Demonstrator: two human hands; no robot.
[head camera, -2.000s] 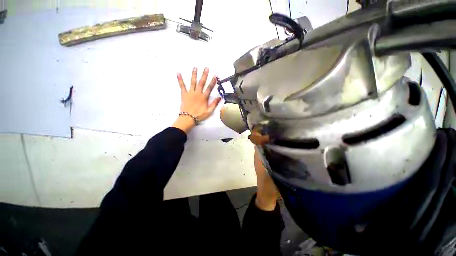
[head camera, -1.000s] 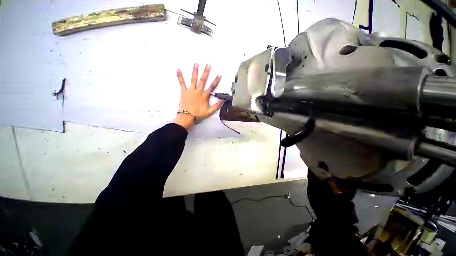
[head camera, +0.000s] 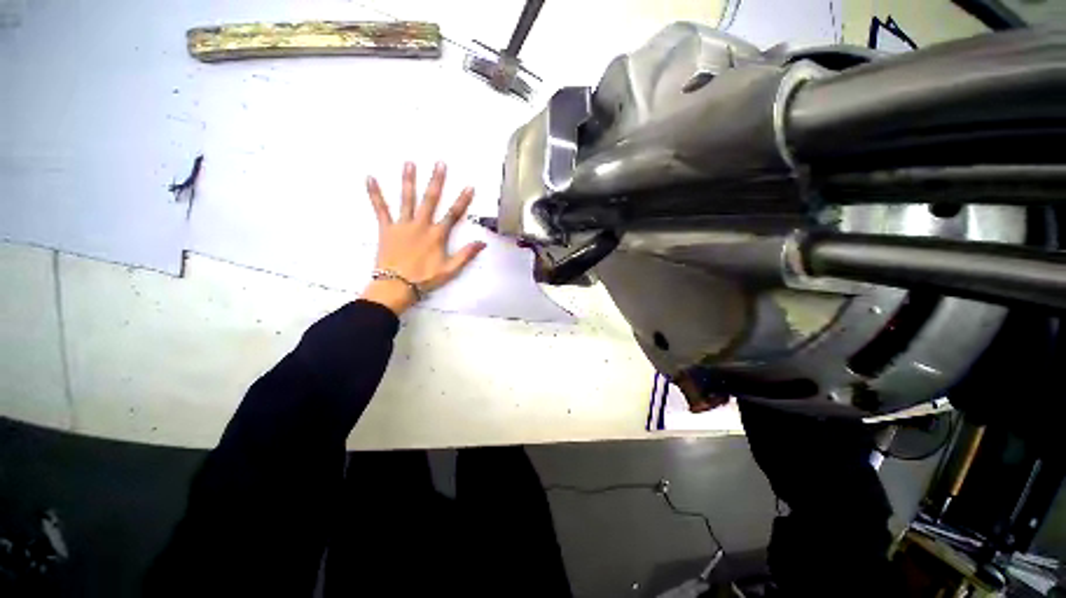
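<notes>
My left hand lies flat on the white paper marker, fingers spread, holding nothing. The cutting machine fills the right side, its steel rods pointing right. Its front end and a thin dark metal tip are just right of my left fingers. The blade under the machine is hidden. A curved cut edge of the paper and lay runs below the machine's front. My right hand is hidden behind the motor; only its dark sleeve shows below, so its grip cannot be seen.
A long yellowish-brown bar weight and a lay clamp lie on the paper at the back. Dark threads lie at a cut on the left. Paper-topped pieces are at the right front edge. A cable and clutter are on the floor.
The machine has turned and shifted left, its rods now larger in view. A curved paper edge shows by its front. My left hand is slightly further left, still flat.
</notes>
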